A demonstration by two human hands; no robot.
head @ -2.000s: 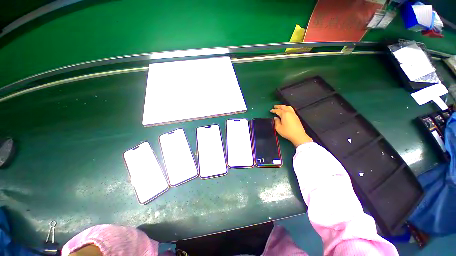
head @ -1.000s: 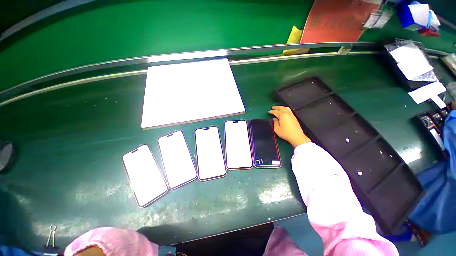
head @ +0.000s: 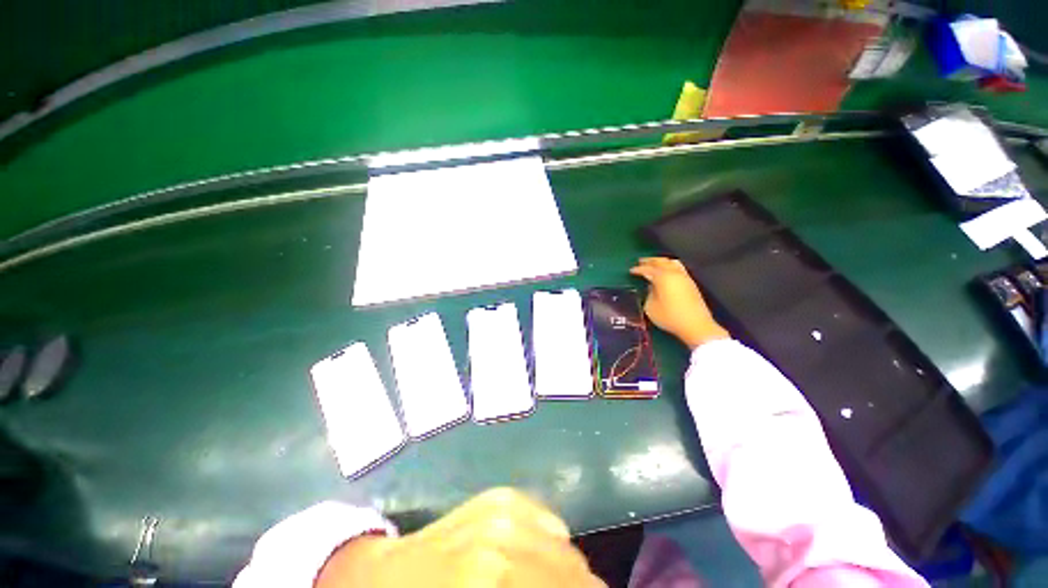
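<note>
Four phones with white lit faces, such as the leftmost phone (head: 357, 410), lie in a fanned row on the bench. At the right end of the row lies a dark-faced phone (head: 624, 342) with a red-orange edge, coloured curved lines and a small white label. My right hand (head: 680, 301) rests at its upper right edge; the fingertips touch or nearly touch that edge, and the thumb side is partly hidden. My left hand (head: 471, 546) is blurred at the bottom edge, below the row, its fingers cut off or hidden.
A black slotted tray (head: 822, 345) with small white bits lies right of my right hand. A white board (head: 465, 230) lies behind the row. A binder clip (head: 145, 546) is at lower left, round grey discs (head: 46, 366) far left. A neighbour's blue sleeve (head: 1011, 465) is at right.
My left hand has come into view from the bottom left. The dark phone's screen has lit with curved lines. The camera view has shifted slightly; my right hand stays by that phone.
</note>
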